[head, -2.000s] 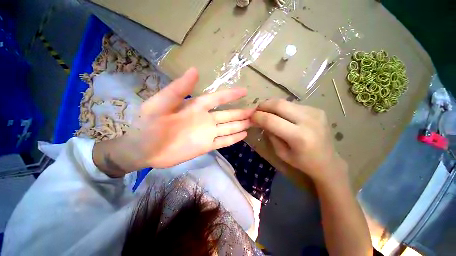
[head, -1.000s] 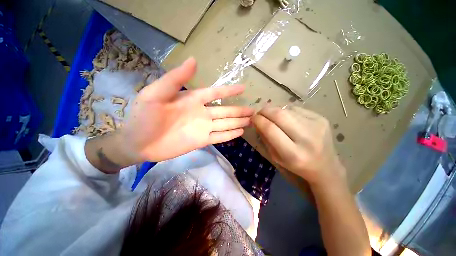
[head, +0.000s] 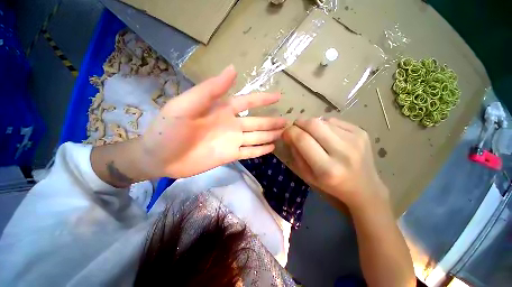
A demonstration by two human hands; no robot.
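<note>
My left hand [head: 196, 132] is held palm up with its fingers spread and nothing seen in it. My right hand [head: 334, 160] has its thumb and fingers pinched together at the tip of my left middle finger. Whether something tiny is between those fingertips cannot be told. Both hands are over the near edge of the brown cardboard sheet [head: 415, 168]. A pile of gold-coloured rings [head: 425, 92] lies on the sheet to the right, with a thin tan stick [head: 382, 109] beside it.
A cardboard pad [head: 353, 70] with a white spot [head: 331, 54] and shiny clear film lies beyond the hands. A blue crate [head: 78, 106] with beige figures [head: 132, 59] is at left. A cardboard piece [head: 185, 14] is at top left. A pink-red clip [head: 485, 158] is at far right.
My left hand has shifted slightly and keeps its fingers spread. My right hand stays pinched at the left fingertips, its fingers curled a little more. The objects on the cardboard look unchanged.
</note>
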